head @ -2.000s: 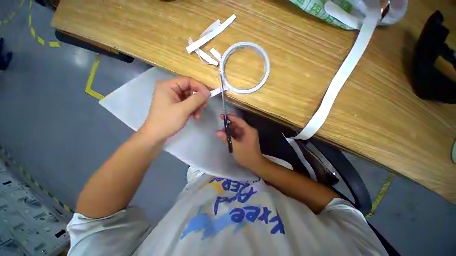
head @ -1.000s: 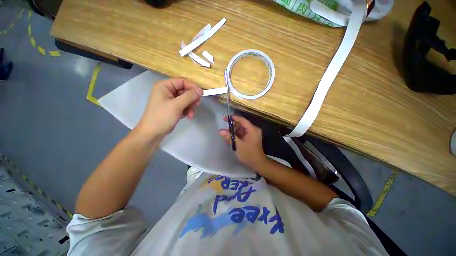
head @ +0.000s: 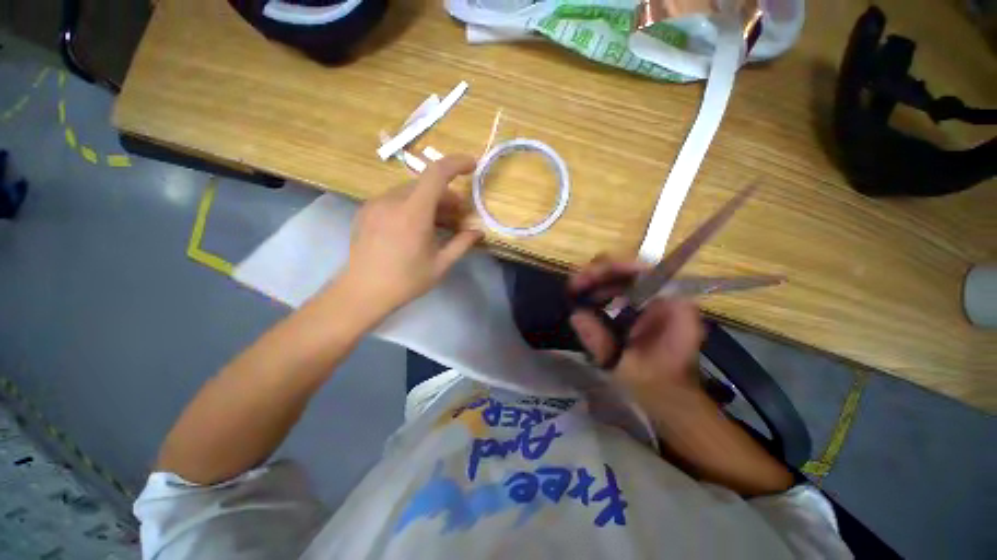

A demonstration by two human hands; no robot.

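The white double-sided tape ring point(head: 522, 231) lies flat near the table's front edge, with a thin tail at its upper left. My left hand point(head: 407, 235) is at the ring's left side, its index finger and thumb apart; no strip shows between them, and the palm side is hidden. My right hand point(head: 645, 328), blurred, holds the scissors point(head: 700, 241) by the black handles, blades spread wide and pointing right over the table edge. Short white liner scraps point(head: 426, 120) lie left of the ring. A large white sheet point(head: 301, 257) lies on my lap under my hands.
A long white strip point(head: 692, 159) runs from the shiny copper foil point(head: 683, 13) and hangs over the front edge. A green-printed bag point(head: 596, 38) is behind. Black head straps lie at right point(head: 875, 131) and back left point(head: 317, 33). A pale cylinder point(head: 978, 295) stands far right.
My right hand has moved right with the scissors, away from the ring, and the blades have opened. My left hand has moved up to the ring; the short strip between its fingers no longer shows.
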